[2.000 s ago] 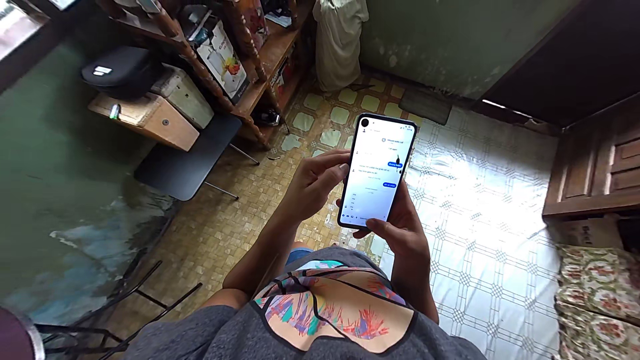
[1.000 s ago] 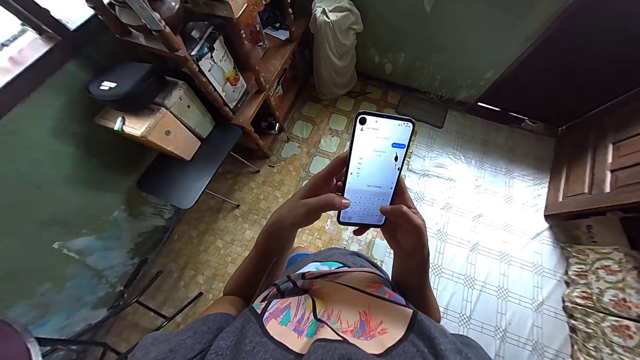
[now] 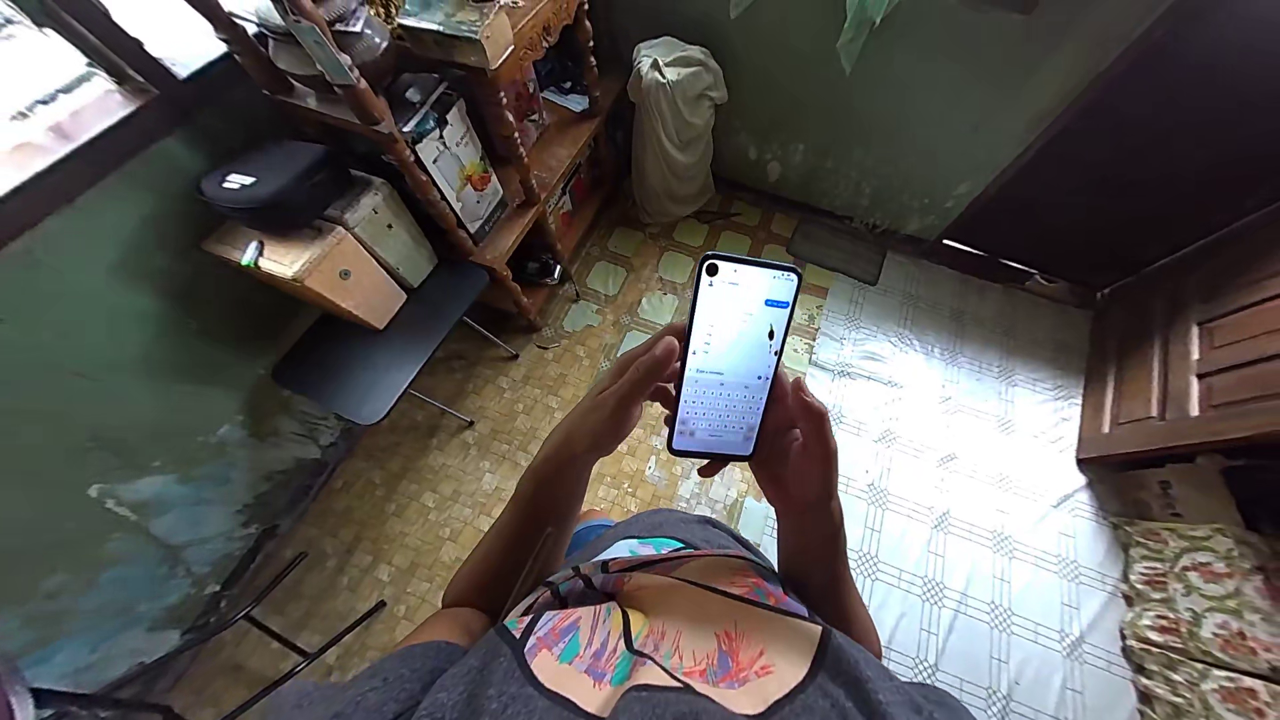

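Note:
A smartphone (image 3: 735,360) with a lit screen is held upright in front of my torso. Its screen shows a chat page above an on-screen keyboard. My left hand (image 3: 635,395) supports the phone's left edge, with the thumb beside the screen rather than over the keys. My right hand (image 3: 798,440) is around the lower right edge, and a fingertip shows below the phone's bottom. The fingers behind the phone are hidden.
At left, boxes (image 3: 310,270) and a black case (image 3: 275,183) rest on a black folding seat (image 3: 385,345). Behind stands a wooden shelf (image 3: 560,155) beside a cloth-covered object (image 3: 675,130). A wooden cabinet (image 3: 1180,350) and floral cushions (image 3: 1200,610) are at right.
Both thumbs were over the lower screen one second ago and have moved off to the phone's sides. The on-screen keyboard, absent two seconds ago, now shows.

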